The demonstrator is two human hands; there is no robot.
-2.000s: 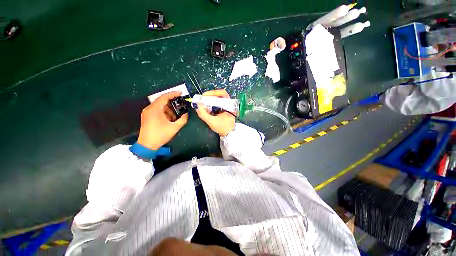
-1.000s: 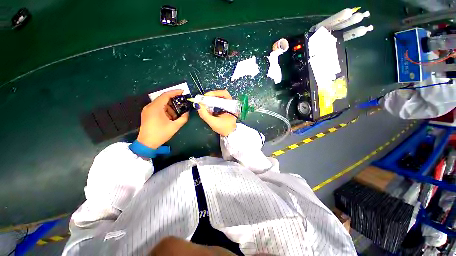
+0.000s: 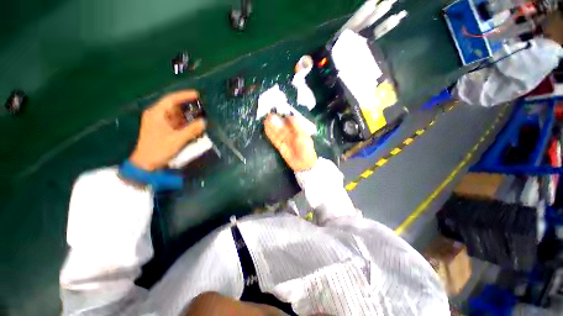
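Note:
The view is blurred. My left hand (image 3: 165, 131), with a blue band at the wrist, holds a small black unit (image 3: 192, 110) between thumb and fingers above the bench. My right hand (image 3: 290, 143) is low over the bench, its fingertips at a pale, tube-like shape (image 3: 304, 123), perhaps the syringe; the grip is unclear. White paper (image 3: 270, 100) lies just beyond these fingers. Tweezers (image 3: 231, 147) lie between my hands. A white card (image 3: 192, 152) lies below my left hand.
Another black unit (image 3: 236, 86) lies between my hands, farther back; several more stand along the far bench. A dispenser controller (image 3: 336, 92) is right of my right hand, with spare bottles (image 3: 389, 24) behind it. Another person's sleeve (image 3: 512, 74) is at right.
My hands have moved apart. The left has gone up and left with the black unit; the right has moved away from it towards the paper. The view has shifted and tilted.

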